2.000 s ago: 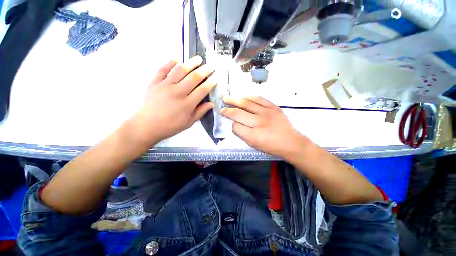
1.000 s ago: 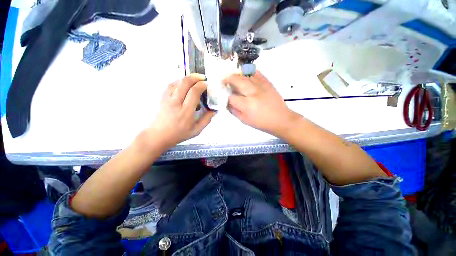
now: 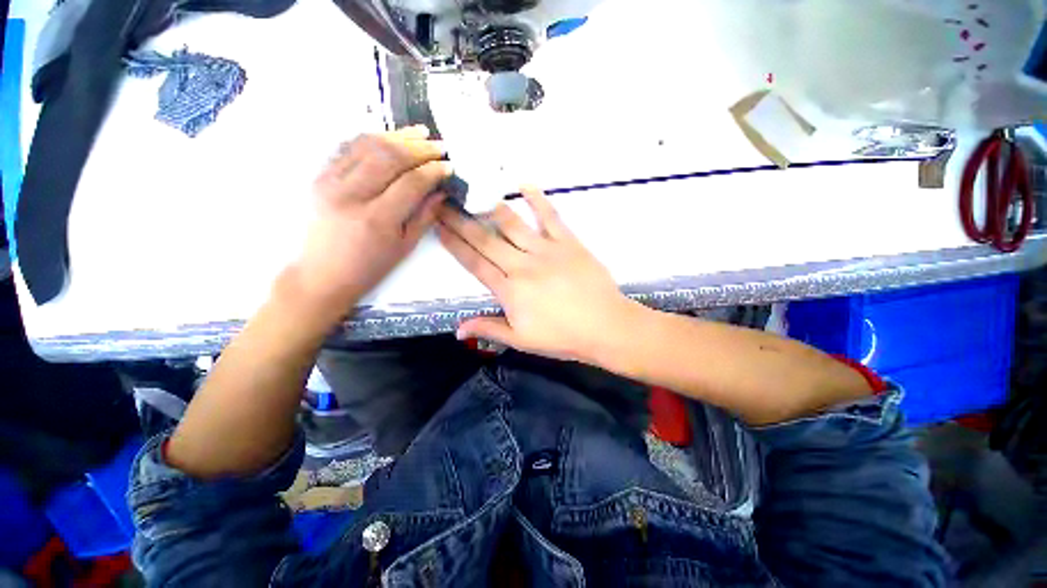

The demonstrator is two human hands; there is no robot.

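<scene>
A small dark fabric piece (image 3: 456,190) shows between my two hands, in front of the sewing machine's needle area (image 3: 442,52). Most of the piece is hidden by my fingers. My left hand (image 3: 373,207) is closed on it, with thumb and fingertips bent together, slightly blurred. My right hand (image 3: 534,270) lies palm down on the white table to the right, fingers spread, its fingertips at the piece's lower right edge. Whether the right hand grips the fabric cannot be seen.
Long dark curved strips (image 3: 75,172) lie at the table's left. A blue frayed scrap (image 3: 201,92) is beside them. A tan card (image 3: 766,129) and red-handled scissors (image 3: 997,193) lie right. A round fitting (image 3: 509,90) hangs near the needle. Blue bins (image 3: 930,345) stand below right.
Both hands have moved back from the needle toward the table's front edge. The pale strip seen between them earlier no longer shows; a small dark part does. My right hand has flattened, fingers apart. The view has shifted.
</scene>
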